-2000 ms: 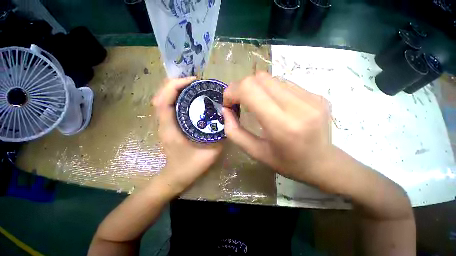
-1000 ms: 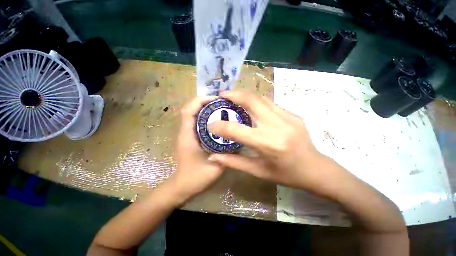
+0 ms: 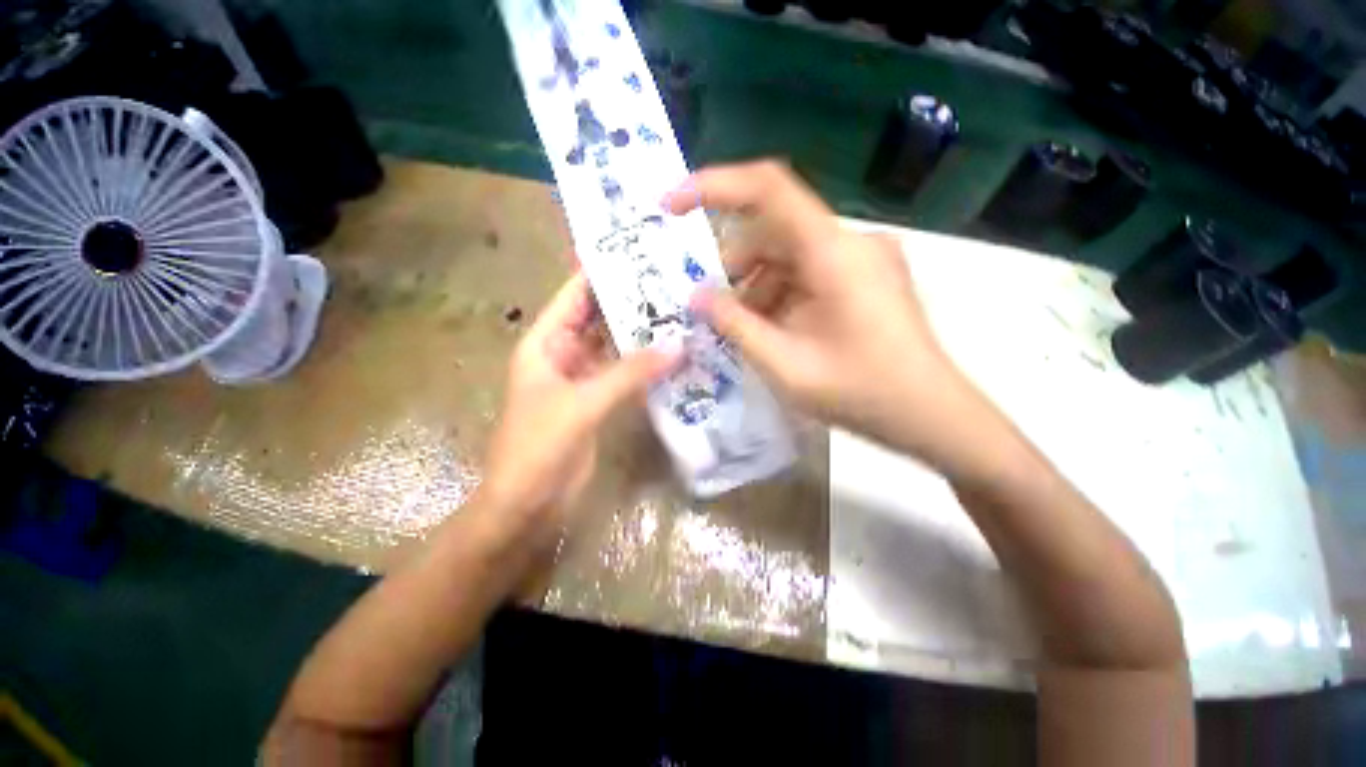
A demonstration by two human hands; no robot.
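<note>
A long, narrow white label strip [image 3: 599, 150] with repeated dark and blue figures runs from the top edge down over the brown bench covering [image 3: 375, 315]. My left hand [image 3: 554, 397] grips the strip's lower part, its thumb on the front. The lower end is slightly curled and blurred. My right hand [image 3: 824, 300] is at the strip's right edge. Its index finger and thumb are apart, their tips over the strip's printed side. Whether it grips the strip or a sticker is unclear. No cylindrical housing shows in my hands.
A white desk fan [image 3: 113, 247] stands at the left. The white board [image 3: 974, 555] is at the right, with black housings [image 3: 1184, 322] at its far right. More housings [image 3: 914, 143] stand on the green belt [image 3: 435, 90] beyond the bench. Dense black rows lie further back.
The housing has left my hands; one more housing shows on the belt. The strip has swung across in front, now held by my left hand. My right hand has moved up to it.
</note>
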